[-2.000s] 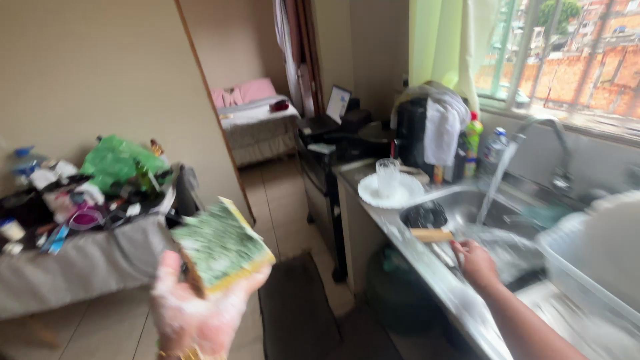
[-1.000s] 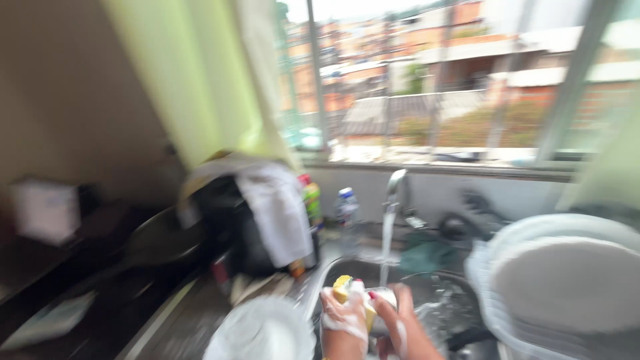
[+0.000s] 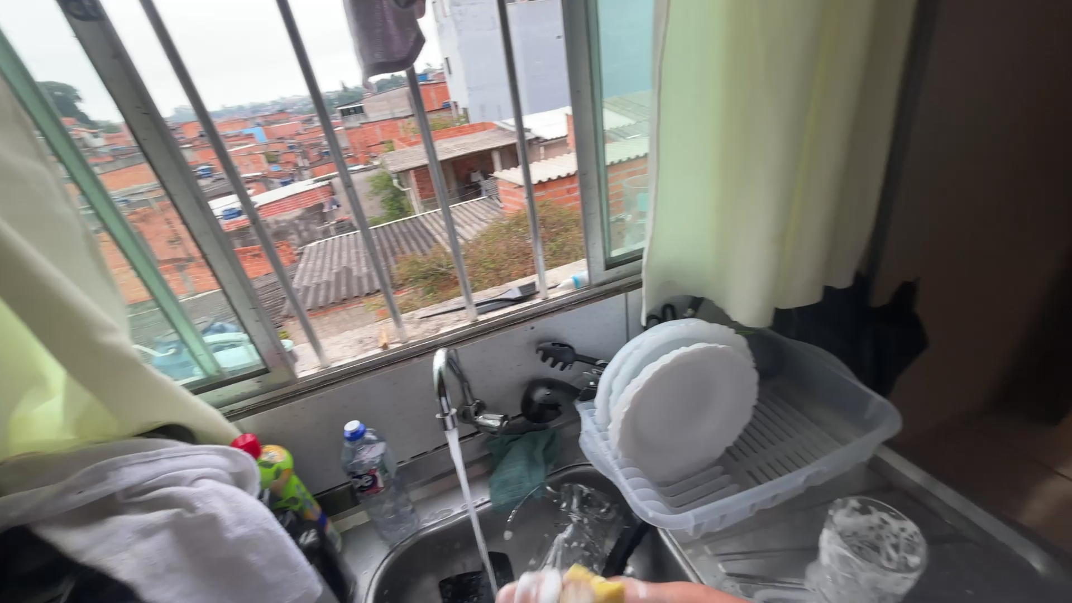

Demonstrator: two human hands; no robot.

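At the bottom edge, beside the running tap (image 3: 446, 410), my right hand (image 3: 662, 590) reaches in from the right, mostly cut off. A yellow sponge (image 3: 596, 584) lies against soapy fingers there; which hand grips it cannot be told. My left hand cannot be told apart from these fingers. Under and behind them, the steel sink (image 3: 402, 563) holds a clear wet item (image 3: 578, 528), perhaps plastic or glass, and dark objects. A foamy clear glass (image 3: 871, 544) stands on the drainboard at the right. White plates (image 3: 687, 410) lean upright in a clear plastic dish rack (image 3: 837, 469).
Left of the sink stand a clear plastic bottle (image 3: 375, 481) with a blue cap, a green bottle with a red cap (image 3: 289, 481), and a draped white towel (image 3: 176, 511). A green cloth (image 3: 521, 465) and black utensils (image 3: 557, 356) are behind the basin. Window bars and curtains rise above.
The view has swung from the room at the left to the window and dish rack. Two seconds ago my left hand held the sponge up, away from the sink; one second ago both hands were together over the basin.
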